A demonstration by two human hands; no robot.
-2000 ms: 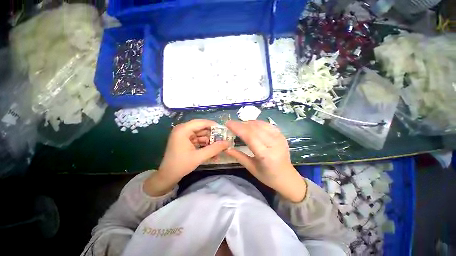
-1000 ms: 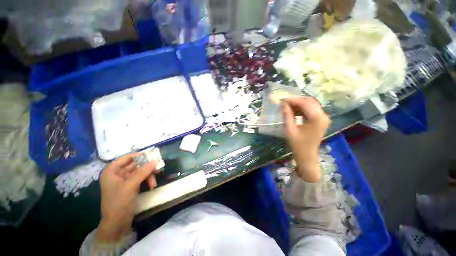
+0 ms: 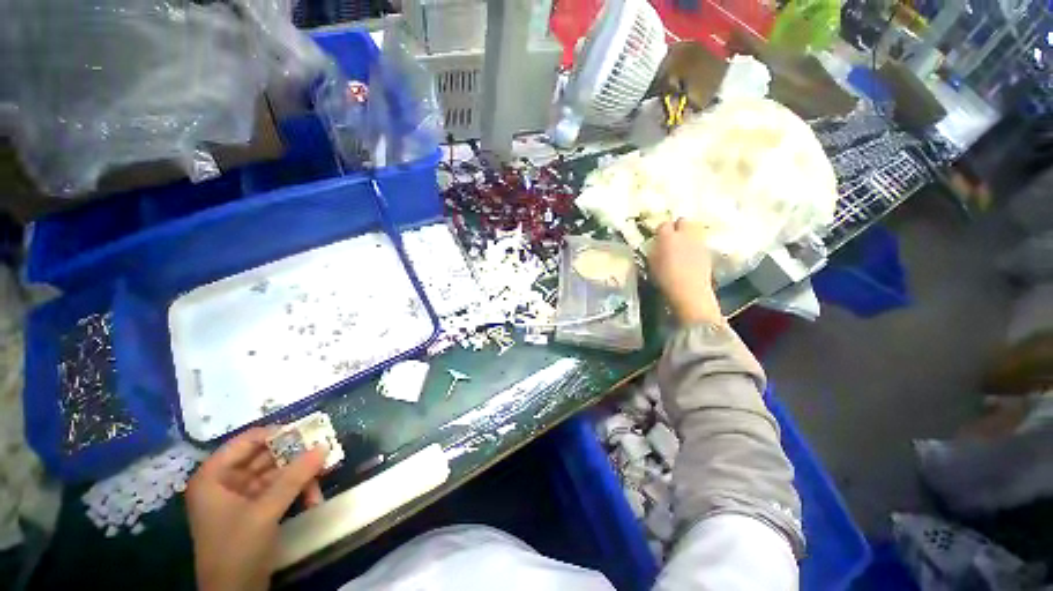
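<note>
My left hand [image 3: 248, 496] is shut on a small square cream-white housing unit [image 3: 305, 442], held with its open inner side up, above the left end of the cream-white bar [image 3: 370, 499]. My right hand [image 3: 684, 268] is at the near left edge of the large pile of cream-white housing pieces [image 3: 739, 173]. Its fingertips touch the pile; whether they grip a piece cannot be told.
White tray [image 3: 295, 329] with tiny parts, pin bin [image 3: 87, 387] and white blocks [image 3: 139, 487] at left. Dark red motors [image 3: 514, 202], pale strips [image 3: 502, 283] and clear box [image 3: 598, 294] in the middle. Fan [image 3: 618, 64] behind; blue crate [image 3: 826, 525] below the bench.
The view has turned right. My right hand first left the unit, reached over the clear box, and is now farther out at the pile. My left hand still holds the unit.
</note>
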